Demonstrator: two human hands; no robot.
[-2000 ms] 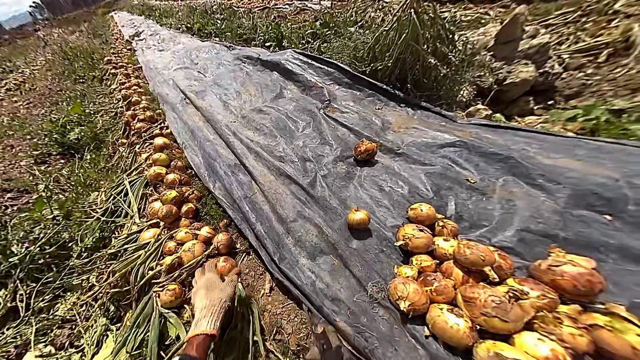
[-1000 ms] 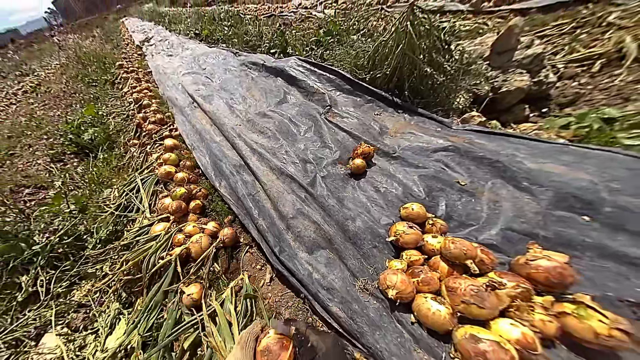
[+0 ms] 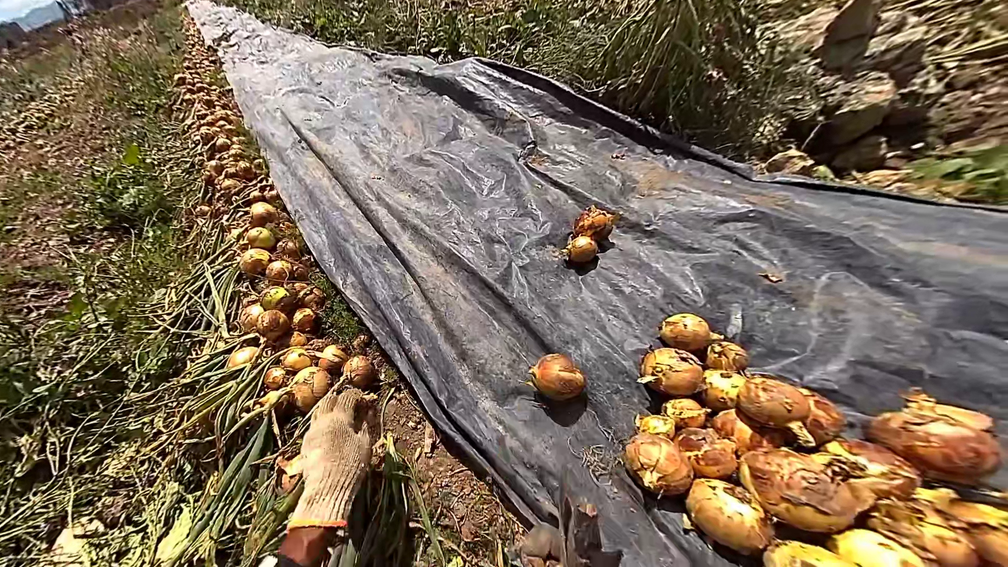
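My left hand (image 3: 335, 457), in a pale knit glove with an orange-edged cuff, reaches down at the near end of a long row of onions (image 3: 311, 387). Its fingertips are hidden among the onions and leaves, so its grip does not show. A dark, blurred shape at the bottom edge, beside the sheet, may be my right hand (image 3: 555, 543); what it holds cannot be told. On the grey plastic sheet (image 3: 425, 236), a single onion (image 3: 557, 376) lies left of a pile of onions (image 3: 728, 516). Two more onions (image 3: 587, 235) touch each other farther up the sheet.
Cut or dried onion leaves (image 3: 197, 449) cover the ground at left. Bare soil (image 3: 449, 488) runs between the row and the sheet. Rocks (image 3: 862, 110) and tall weeds (image 3: 669, 63) stand beyond the sheet's far edge.
One second ago my left glove was at the bottom edge by an onion; it is now back at the row. A single onion now lies left of the pile. The small upper onion rolled against its neighbour earlier.
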